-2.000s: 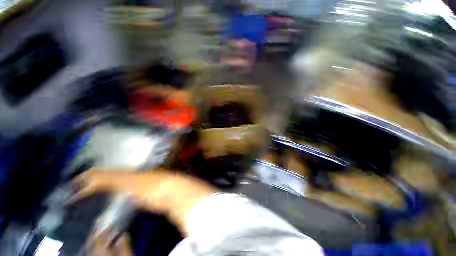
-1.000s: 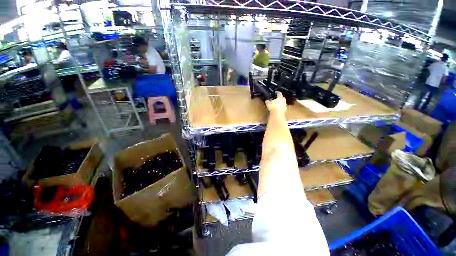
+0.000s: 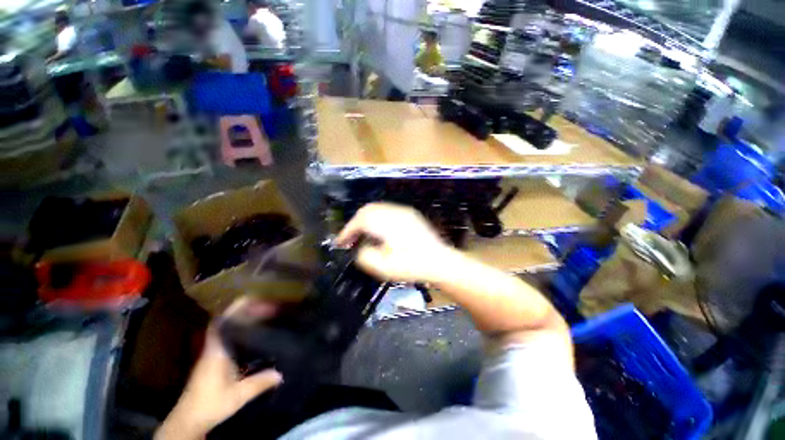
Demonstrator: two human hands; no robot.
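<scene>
A bulky black unit [image 3: 288,344] is over my lap, low and left of the middle, blurred by motion. My left hand [image 3: 215,378] grips its near left side, with the thumb in front. My right hand [image 3: 392,241] is above and right of the unit, fingers curled, in front of the wire rack. Dark parts show below its fingers. Whether it touches or holds them is not clear.
Wire rack [image 3: 482,172] ahead bears black assemblies [image 3: 495,122]. Open cardboard box [image 3: 237,241] of black parts and red-orange tray [image 3: 93,282] are at left. Blue bin [image 3: 641,369] is at lower right. Pink stool [image 3: 244,139] and seated people stand farther back.
My right hand has come back from the rack's top shelf towards my lap. My left hand and the black unit in it have come into view. The view has shifted and tilted down.
</scene>
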